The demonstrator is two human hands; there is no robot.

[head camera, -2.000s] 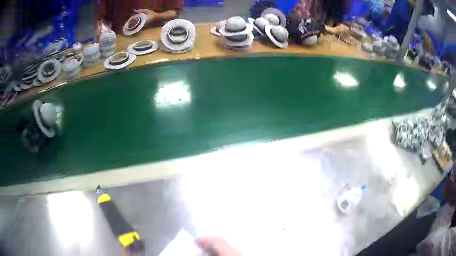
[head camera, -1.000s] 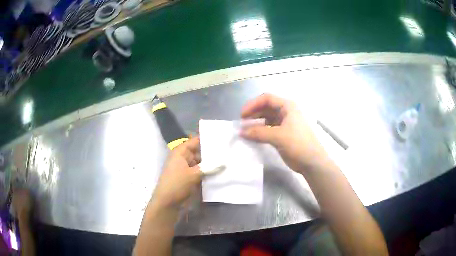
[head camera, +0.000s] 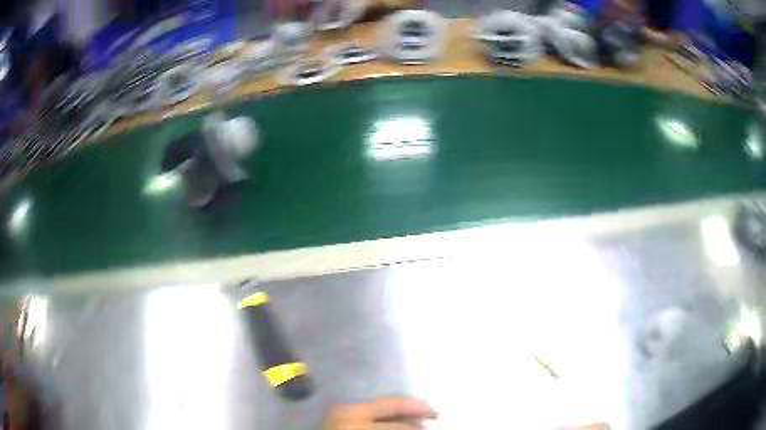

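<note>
The view is blurred. My left hand [head camera: 376, 413] is cut off by the bottom edge, fingers pointing right. Whether it holds anything cannot be told against the glare. Only a sliver of my right hand [head camera: 588, 427] shows at the bottom edge, right of my left hand. The white paper sheet cannot be made out. A black-handled tool with yellow bands [head camera: 267, 334] lies on the bench to the upper left of my left hand, its metal tip by the belt's edge. A slim pen-like tool [head camera: 546, 366] lies in the glare between and above the hands.
The shiny metal bench [head camera: 344, 323] borders the green conveyor belt [head camera: 495, 159]. A white dome-and-ring assembly with dark parts [head camera: 222, 151] is on the belt, left. White round housings [head camera: 416, 38] line the far side. A blurred small white object [head camera: 665, 329] is on the bench, right.
The view has tilted up since a second ago, when both hands were fully visible at the white sheet. Now the hands are at the bottom edge and the sheet cannot be seen.
</note>
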